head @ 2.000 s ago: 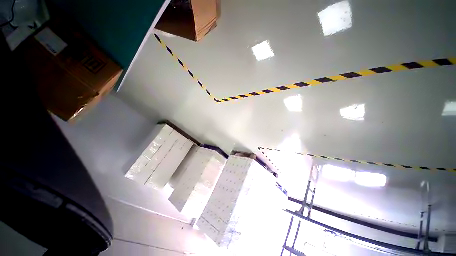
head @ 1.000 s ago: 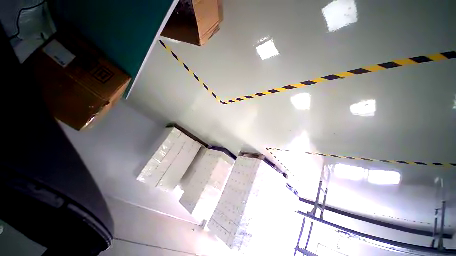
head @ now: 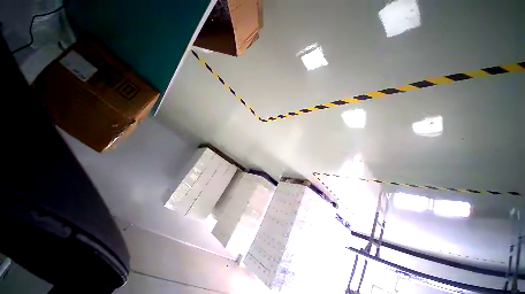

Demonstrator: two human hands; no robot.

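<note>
Neither of my hands is in the picture. The view is tilted sideways. A brown carton (head: 95, 97) with a white label and a printed mark sits at the end of the green bench mat (head: 135, 37), at the upper left. A translucent pale bag or tub (head: 49, 40) is beside the carton, with a thin dark cable (head: 33, 26) on it. A large dark shape, which looks like clothing, fills the left edge and hides part of the carton's surroundings.
An open cardboard box (head: 244, 26) is on the floor beyond the mat's pale edge. Yellow-black tape (head: 368, 96) crosses the glossy floor. White stacked blocks (head: 204, 181) are at the lower middle. Tube racking (head: 368, 247) stands at the lower right, near bright glare.
The whole view has shifted slightly, so the carton, mat, open box and stacks appear further right and a little lower. More of the cable and bag shows. No object has visibly moved.
</note>
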